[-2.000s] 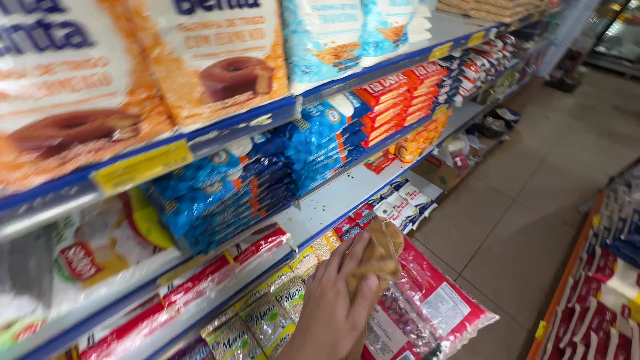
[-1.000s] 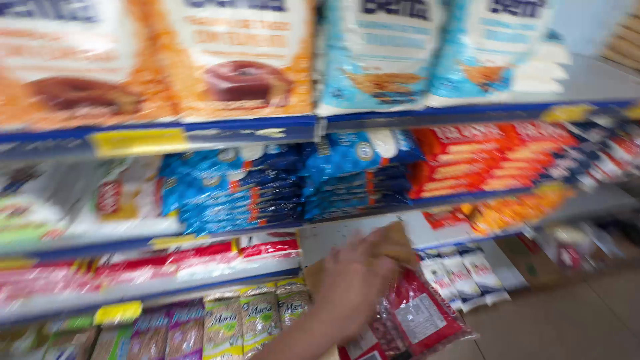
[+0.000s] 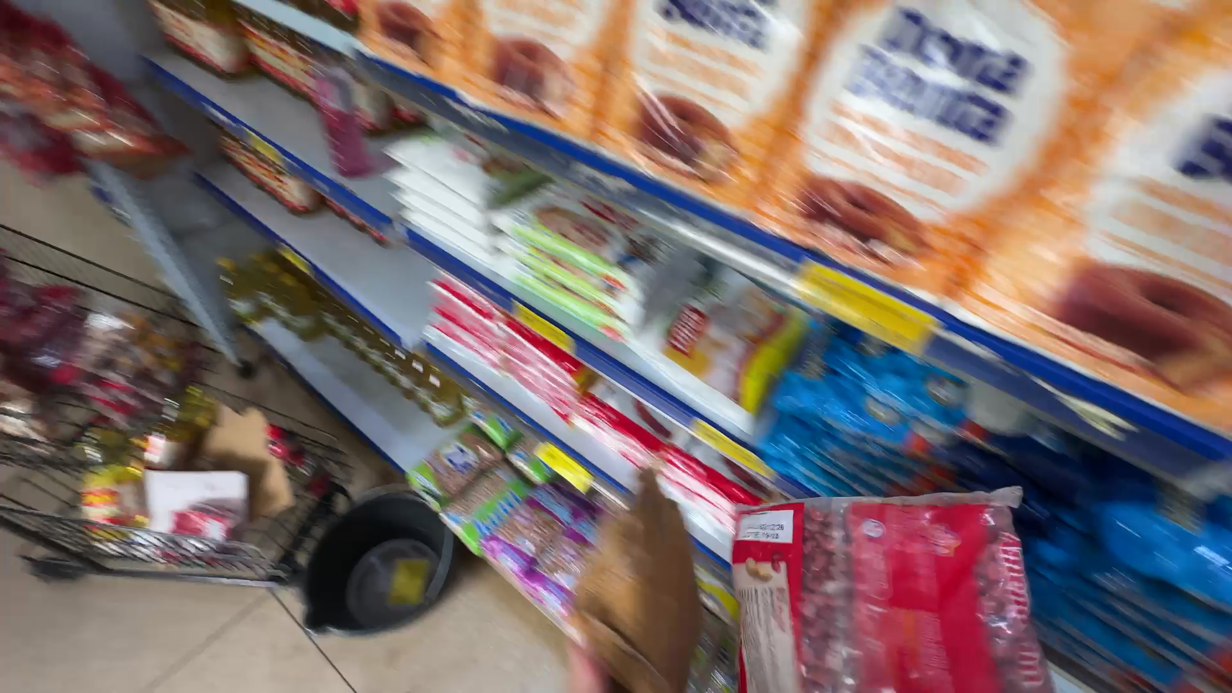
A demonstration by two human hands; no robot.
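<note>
Only a small blurred part of my left hand (image 3: 585, 669) shows at the bottom edge, against a crumpled brown paper or cardboard piece (image 3: 643, 587) that stands up from it. Just right of that, a clear and red plastic bag of reddish-brown contents (image 3: 914, 592) is upright in front of the shelves; what holds it is hidden below the frame. My right hand is not in view.
Shelves carry orange flour bags (image 3: 866, 135), blue packets (image 3: 847, 404) and purple packets (image 3: 544, 534). At the left stand a loaded wire shopping cart (image 3: 192, 568) and a black bucket (image 3: 380, 563) on the tiled floor.
The view has swung far left along the shelves, bringing the cart and bucket in. My left hand, earlier fully seen over the brown piece and red bag, is now mostly below the frame.
</note>
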